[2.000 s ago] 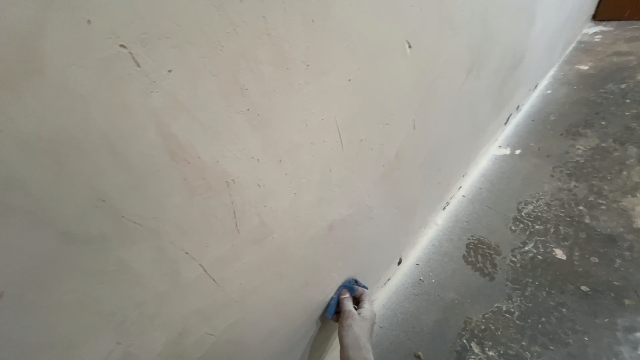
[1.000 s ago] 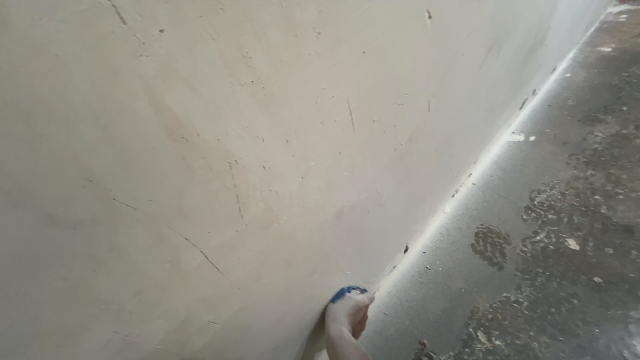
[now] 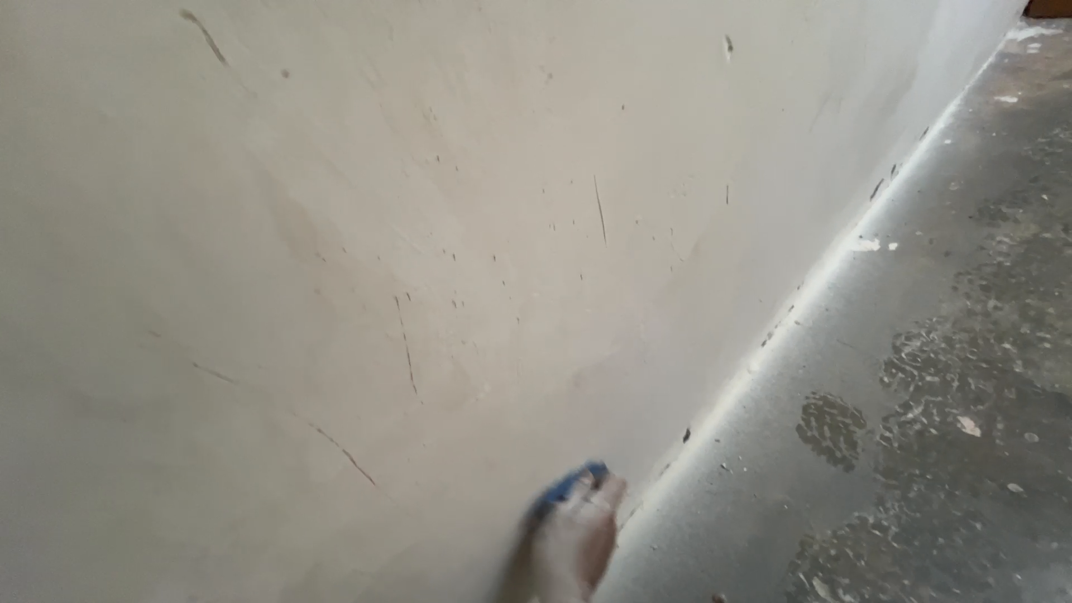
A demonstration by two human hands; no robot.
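My right hand (image 3: 582,532) is at the bottom, a little right of the middle, blurred. Its fingers are closed around a small blue pad or folded sheet (image 3: 569,486), whose exact kind cannot be told. The blue piece lies against the lower part of a pale plastered wall (image 3: 486,193), close to where the wall meets the floor. Dark scratches, thin cracks and small pits mark the wall. My left hand is out of view.
A grey concrete floor (image 3: 754,494) runs along the right side, with rough, dark patches and pale specks. White dust or residue (image 3: 754,364) lines the foot of the wall. A brown object (image 3: 1048,8) shows at the top right corner.
My right hand stays low by the wall with the blue piece in it; its wrist and fingers have turned somewhat. The view has shifted slightly.
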